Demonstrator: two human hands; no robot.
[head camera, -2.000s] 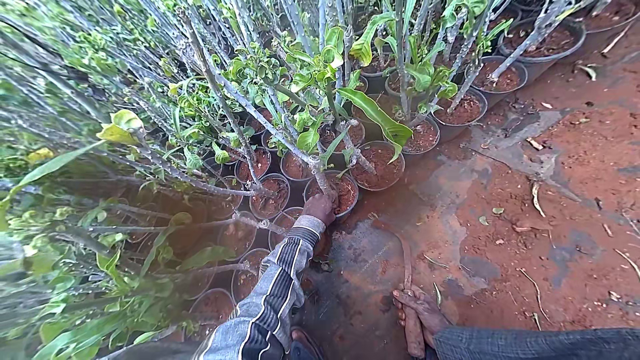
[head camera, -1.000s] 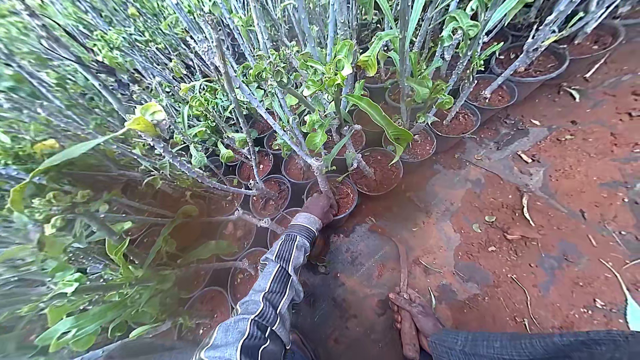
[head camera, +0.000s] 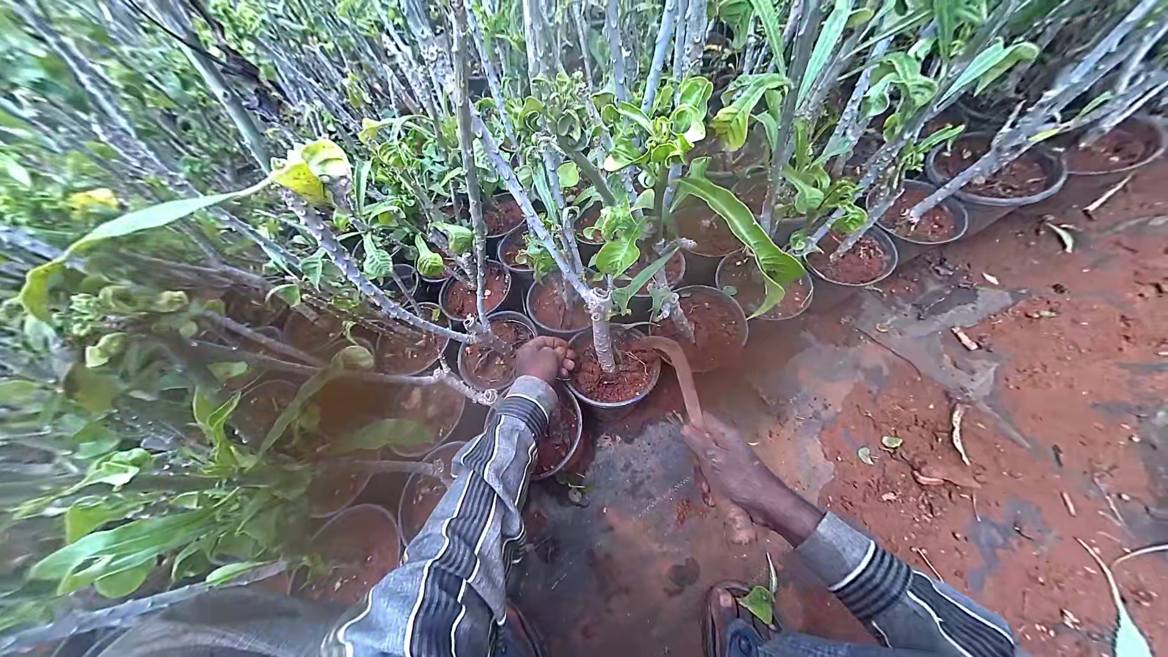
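My right hand (head camera: 735, 465) grips a curved, soil-brown tool (head camera: 683, 374), perhaps a sickle. Its bent end reaches the right rim of a round plastic pot (head camera: 616, 399) filled with red soil. A thick grey stem (head camera: 602, 338) with curled green leaves rises from that pot. My left hand (head camera: 545, 359) is at the pot's left rim, fingers curled; whether it grips the rim is unclear. Another soil-filled pot (head camera: 495, 362) stands just behind my left hand, and one more (head camera: 557, 438) lies partly under my left wrist.
Rows of potted plants with bare grey stems fill the back and left. A long leaf (head camera: 744, 233) hangs over the pots right of centre. Branches (head camera: 365, 283) lean in from the left. Wet red ground (head camera: 912, 438) with dry scraps lies at right, and my sandalled foot (head camera: 730, 616) is below.
My right hand has risen from the ground with the curved tool, whose end is now at the pot. My left hand has left the plant's stem base and moved to the pot's left side.
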